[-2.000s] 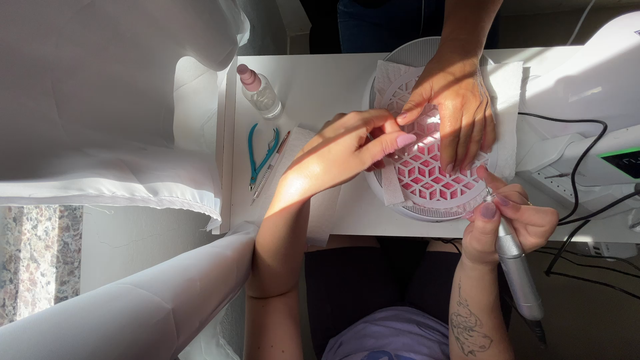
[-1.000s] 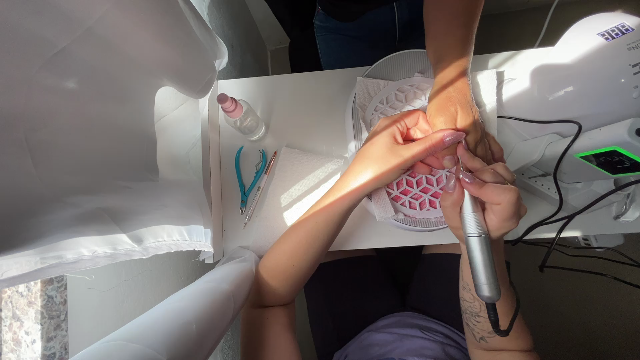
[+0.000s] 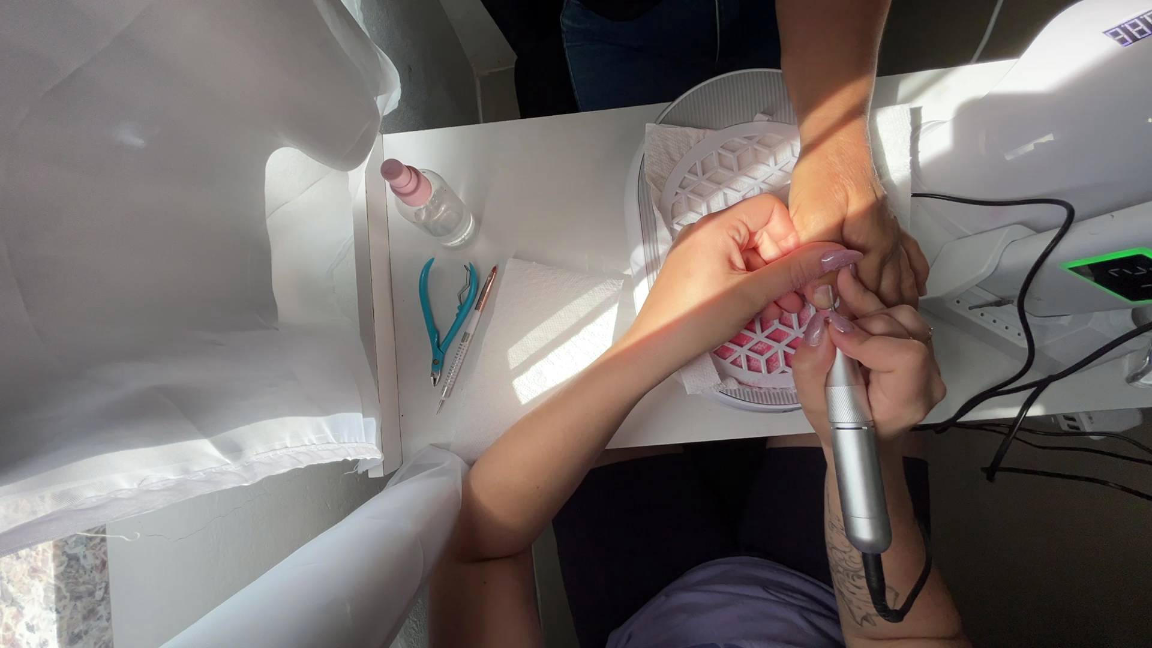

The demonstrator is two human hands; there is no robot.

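My left hand (image 3: 738, 256) is closed around a finger of the other person's hand (image 3: 850, 211), my thumb lying over it. In my right hand (image 3: 886, 360) is a silver electric nail drill (image 3: 855, 450), gripped near its front end. The drill's tip is at the held fingernail (image 3: 823, 295); whether it touches cannot be told. Beneath the hands lies a round nail dust collector (image 3: 648, 234) with a white patterned grille (image 3: 756, 360), pink below it, and paper towel around the grille. My fingers and the other person's hand cover part of it.
Left on the white table (image 3: 531, 162) are a pump bottle with a pink cap (image 3: 432, 202), teal cuticle nippers (image 3: 445, 310), a thin brush (image 3: 468, 337) and a paper towel (image 3: 562, 315). Black cables (image 3: 1026, 315) and a white device with a lit display (image 3: 1111, 270) are at right. White curtain fabric (image 3: 162, 225) hangs left.
Two seconds ago the other person's hand lay flat with fingers extended on the grille and my left hand was beside it. Now my left hand holds its finger, and the drill is at the nail.
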